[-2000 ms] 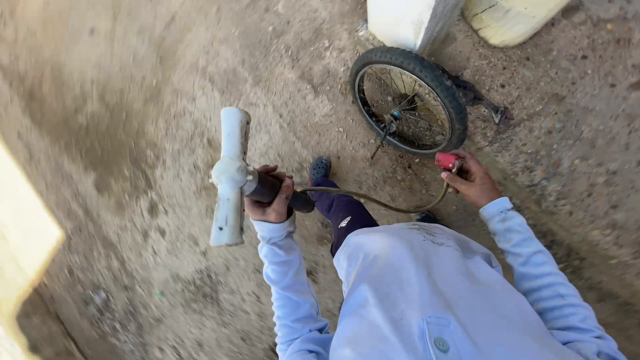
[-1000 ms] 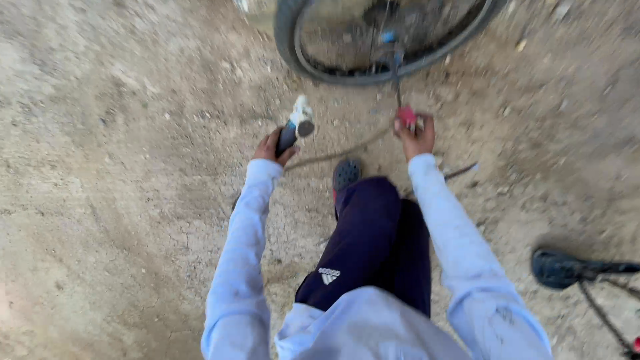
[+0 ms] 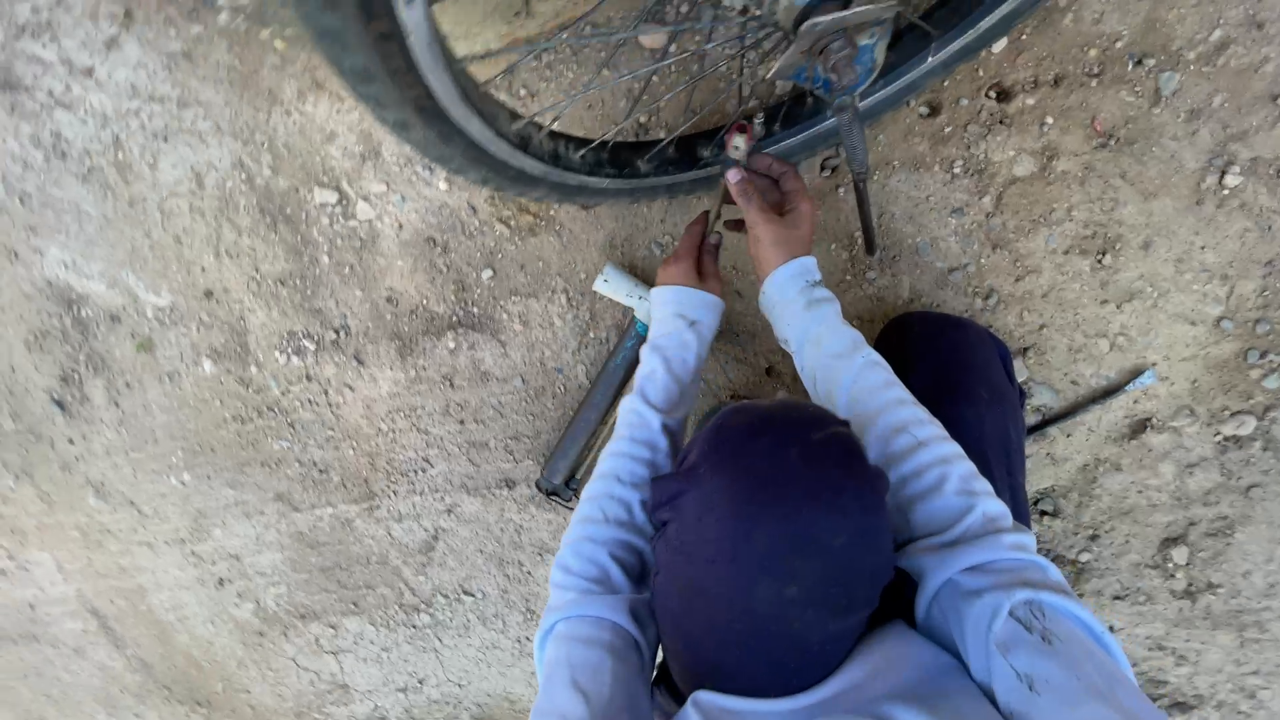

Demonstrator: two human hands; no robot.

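Note:
My left hand (image 3: 693,258) pinches the thin pump hose (image 3: 716,212) just below its end. Right beside it, my right hand (image 3: 775,208) grips the red and white pump head (image 3: 739,142), which is at the inner edge of the rim of a bicycle wheel (image 3: 600,183). Whether the head sits on the valve cannot be told. The hand pump (image 3: 597,405), a dark tube with a white handle, lies on the ground left of my left forearm. The wheel's hub (image 3: 835,60) and a threaded axle rod (image 3: 856,175) are right of my right hand.
Dirt ground with small stones surrounds the wheel. My bent knees (image 3: 775,545) are below my hands, between and beside my forearms. A dark thin strip with a pale tip (image 3: 1095,400) lies on the ground at the right.
My left hand has let go of the pump, which now lies on the ground, and holds the hose. Both hands have come together at the wheel. I have crouched, and the view is closer.

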